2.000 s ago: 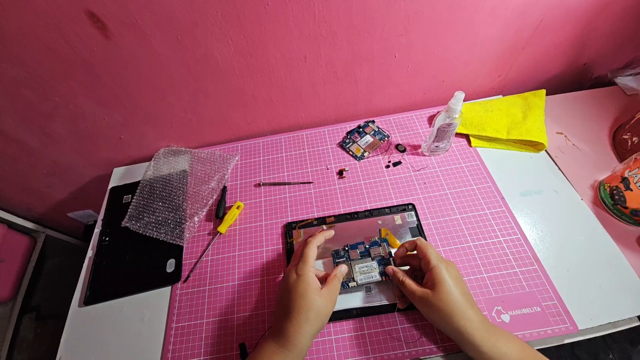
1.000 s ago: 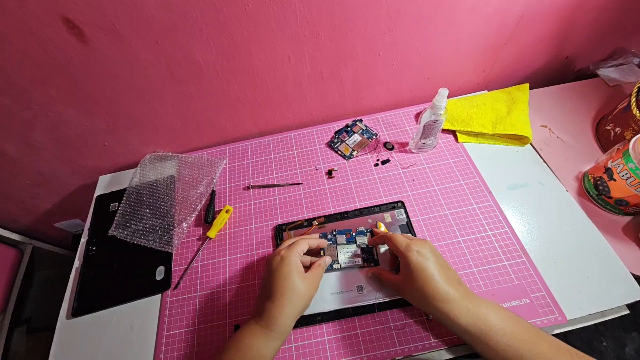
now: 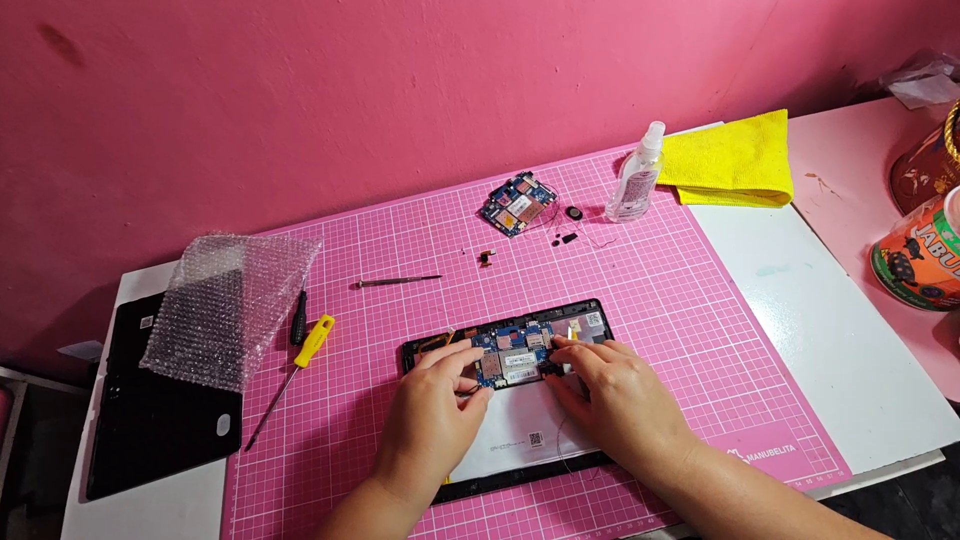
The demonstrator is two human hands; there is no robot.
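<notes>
A blue circuit board with metal shields and a label lies at the upper part of an opened tablet. Below the board is the tablet's silver-white battery. My left hand pinches the board's left edge between fingers and thumb. At the right edge, my right hand grips the board the same way, near a small yellow flex piece. A thin wire trails over the battery beside my right hand. The fingertips partly hide both board edges.
On the pink cutting mat lie a yellow-handled screwdriver, a black-handled tool, a precision screwdriver, a second circuit board and small parts. A spray bottle and yellow cloth stand behind; bubble wrap covers part of a black panel.
Both hands have lowered the circuit board toward the tablet's upper part, from a tilted hold over its middle two seconds ago. The board now lies flatter.
</notes>
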